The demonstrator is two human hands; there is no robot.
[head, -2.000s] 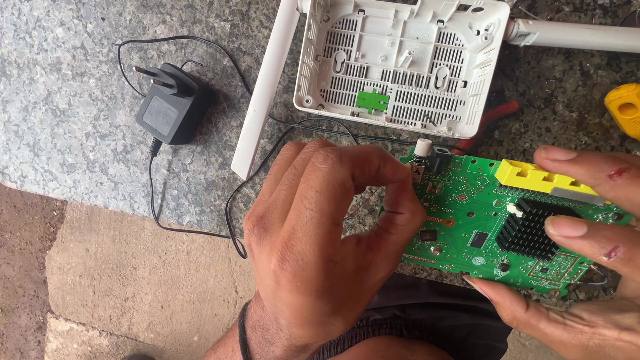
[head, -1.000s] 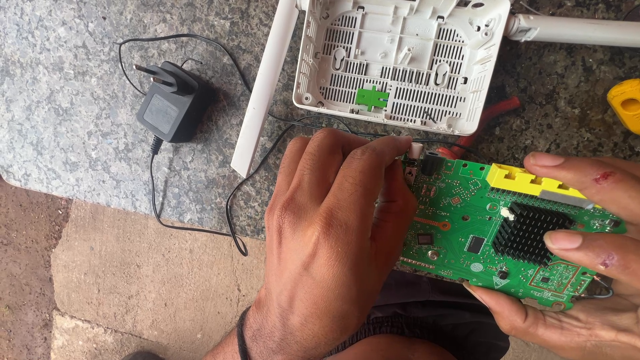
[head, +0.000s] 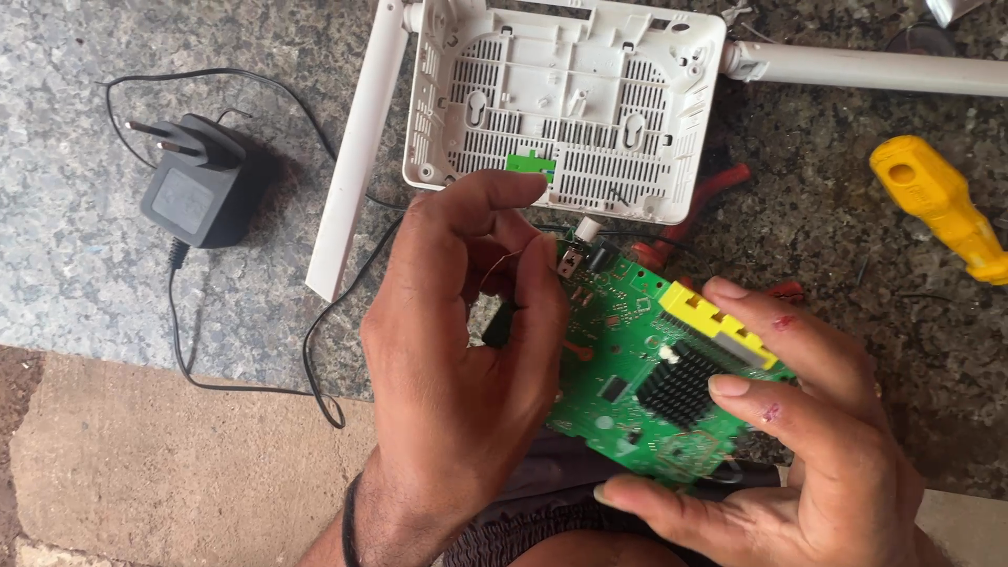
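A green router circuit board is tilted above the counter's edge, bearing a black heat sink, a yellow port block and a white button. My right hand grips its right side, fingertips by the port block and heat sink, thumb at the lower edge. At the board's left end is my left hand, its fingers curled and apart, with a thin copper-coloured wire between them; whether they pinch it is unclear. Part of the board is hidden behind this hand.
On the granite counter lie a white vented router casing with antennas, a black power adapter with its cable, and a yellow-handled tool. Red handles show partly behind the board.
The board has turned, its right end now lower. My left hand's index finger has lifted off the board's corner, and more of the fingers' gap shows. The view has shifted slightly.
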